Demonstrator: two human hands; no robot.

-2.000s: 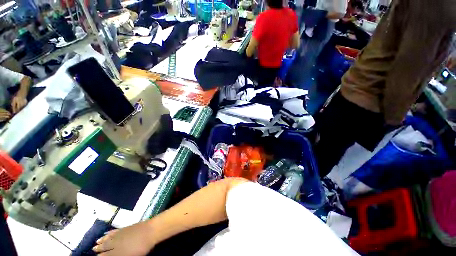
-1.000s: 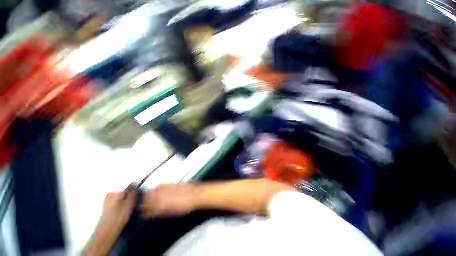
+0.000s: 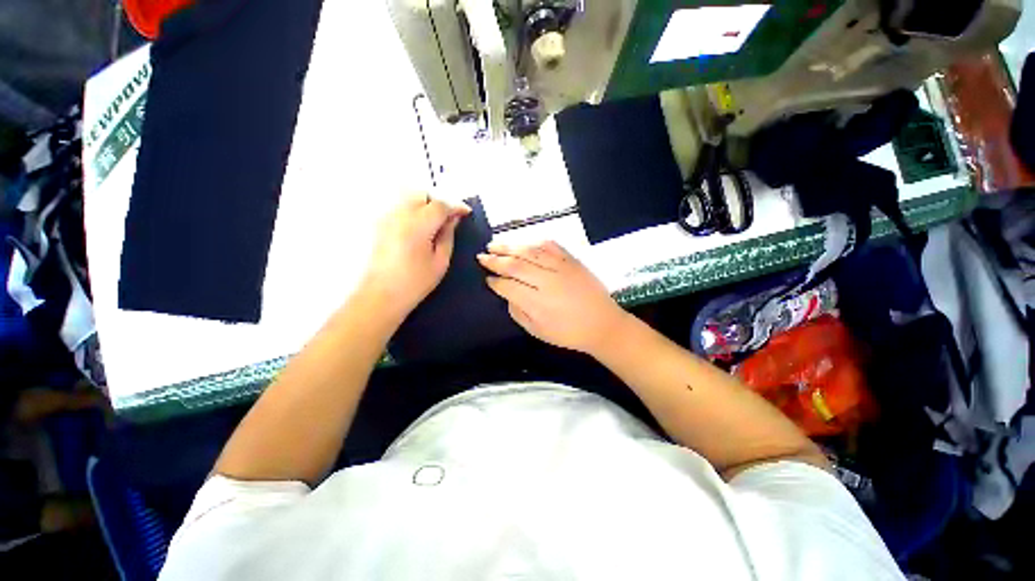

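Observation:
A dark garment piece (image 3: pixel 448 306) lies at the table's front edge below the machine head and hangs towards my lap. My left hand (image 3: pixel 418 252) pinches its upper left edge between thumb and fingers. My right hand (image 3: pixel 550 297) rests on its right side with the fingers close together, pressing it. The lockstitch machine (image 3: pixel 636 51) stands just beyond, with its needle area (image 3: pixel 524 131) above the white table. The piece's tip is near the needle plate, short of the needle.
Small dark cut pieces (image 3: pixel 622 168) and black scissors (image 3: pixel 716 202) lie right of the needle. A long dark panel (image 3: pixel 216 170) lies at left. A black cloth bundle (image 3: pixel 834 153) is at right. Below it, a blue bin (image 3: pixel 948 488) holds a red-orange bag (image 3: pixel 808 375).
The view has swung from the right side down to the machine table. Both hands now show sharply at the dark piece, close together below the needle.

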